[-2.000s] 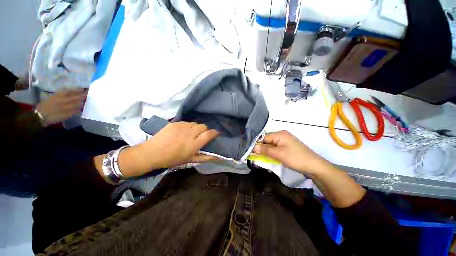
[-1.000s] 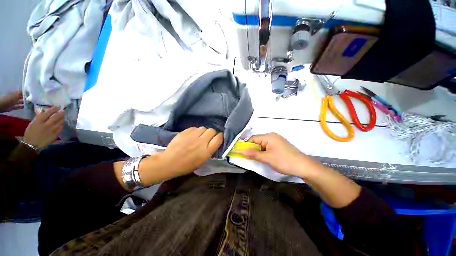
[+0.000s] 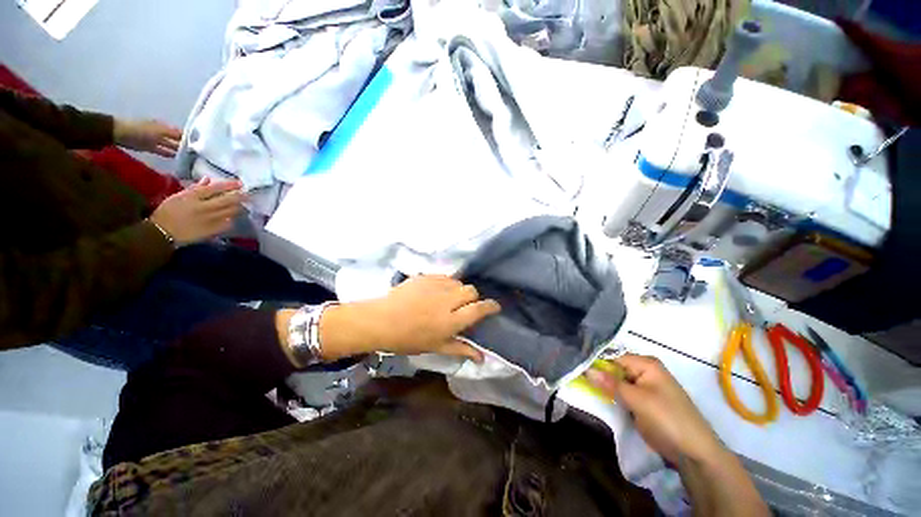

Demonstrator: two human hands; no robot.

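The grey waistband casing point(image 3: 550, 298) forms an open ring at the table's front edge, with the pale garment body point(image 3: 444, 237) around and behind it. My left hand point(image 3: 429, 315) grips the casing's near left edge, fingers at the opening. My right hand point(image 3: 646, 392) pinches the yellow threader point(image 3: 598, 381) at the casing's near right corner. A short black strand point(image 3: 549, 407) hangs below that corner. Whether part of the threader lies inside the casing is hidden.
The white sewing machine point(image 3: 778, 151) with a strapped-on phone point(image 3: 813, 265) stands right. Scissors with orange point(image 3: 747, 374) and red point(image 3: 796, 370) handles lie below it, beside thin pens point(image 3: 838, 374). A garment pile point(image 3: 273, 101) lies left, with another person's hands point(image 3: 197, 212) beside it.
The view has turned and shifted, showing more of the table's back. The casing ring is opened wider, and less of the yellow threader shows than one second ago.
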